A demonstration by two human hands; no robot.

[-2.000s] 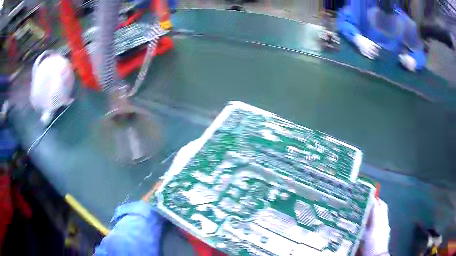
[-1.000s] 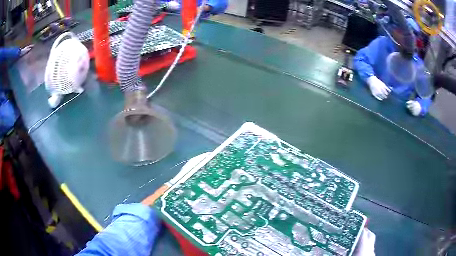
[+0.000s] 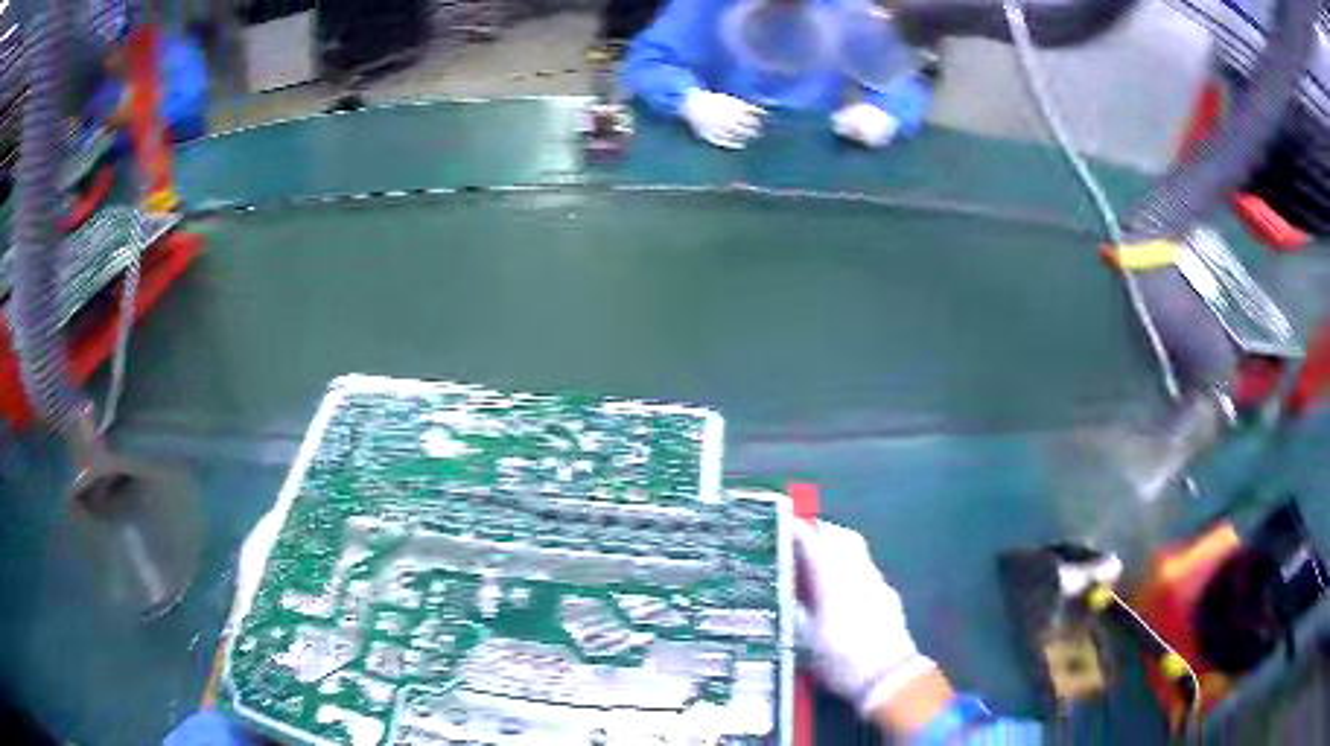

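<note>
A large green printed circuit board [image 3: 511, 583] with a pale edge and a stepped corner lies on a red carrier [image 3: 804, 503], whose edge shows at the right. My right hand [image 3: 853, 605], in a white glove, grips the board and carrier at the right edge. My left hand [image 3: 257, 551] is at the board's left edge, mostly hidden under or behind it; only a strip of white glove and a blue sleeve at the bottom show. The picture is a little blurred.
A soldering iron [image 3: 1145, 627] with yellow bands lies by its stand [image 3: 1076, 663] at right. A black fume fan [image 3: 1240, 605] stands beside it. Clear hoods hang on hoses left [image 3: 139, 539] and right. A person in blue with white gloves [image 3: 722, 120] is across the green bench [image 3: 642, 292].
The view has turned to the right. The board, held between my hands, now sits further left in the picture and squarer to me. The soldering iron and its stand have come into view.
</note>
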